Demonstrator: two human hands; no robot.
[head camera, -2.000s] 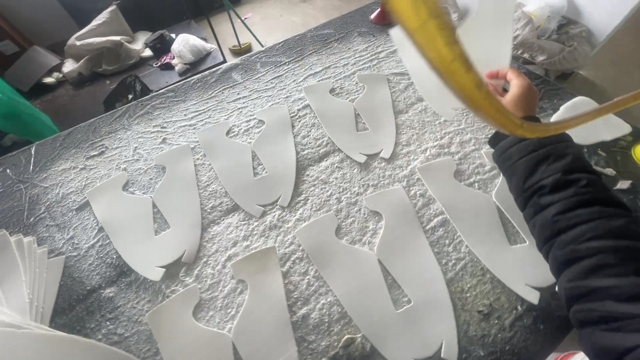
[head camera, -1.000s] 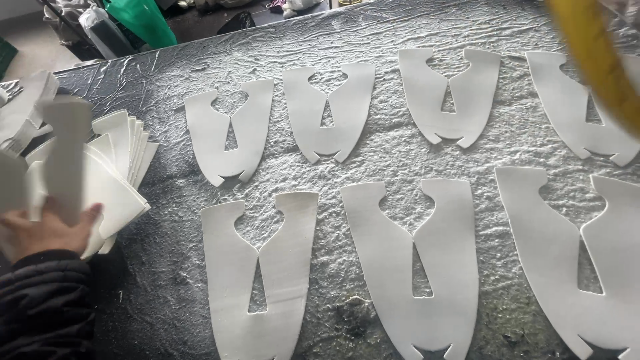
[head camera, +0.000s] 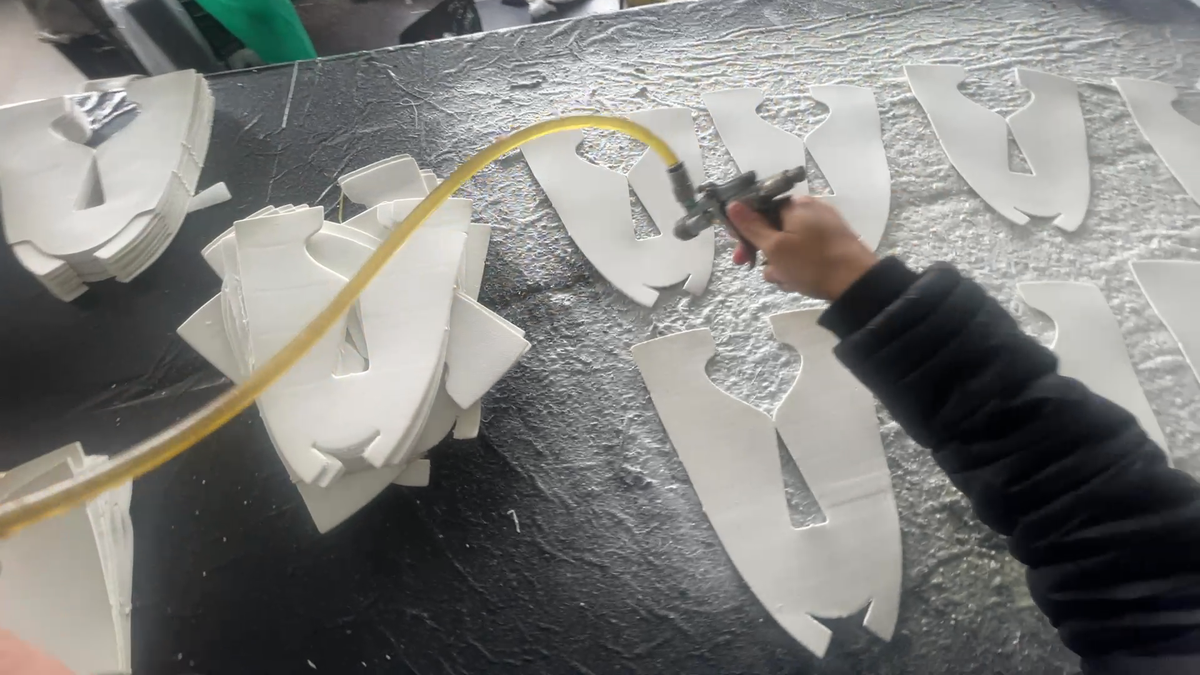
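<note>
My right hand (head camera: 811, 246) is closed around a small metal spray gun (head camera: 741, 199), with a yellow hose (head camera: 352, 286) running from it to the lower left. Beneath the gun lies a flat white cut-out sheet piece (head camera: 586, 202). Another white cut-out (head camera: 750, 469) lies nearer, partly behind my right sleeve. Left of the gun is an uneven pile of the same pieces (head camera: 403, 272). A blurred bit of my left hand (head camera: 23, 653) shows in the bottom left corner, beside more white pieces (head camera: 47, 562); its fingers are out of view.
The dark, wrinkled table covering (head camera: 375, 581) is coated with whitish residue on the right, where several more cut-outs (head camera: 1012, 141) lie in rows. A neat stack (head camera: 122, 178) stands at the left. Green material (head camera: 258, 28) is beyond the far table edge.
The view has swung left. My left hand, at the white pieces at the left one second ago, is now mostly out of view. My right hand has come into view with the spray gun.
</note>
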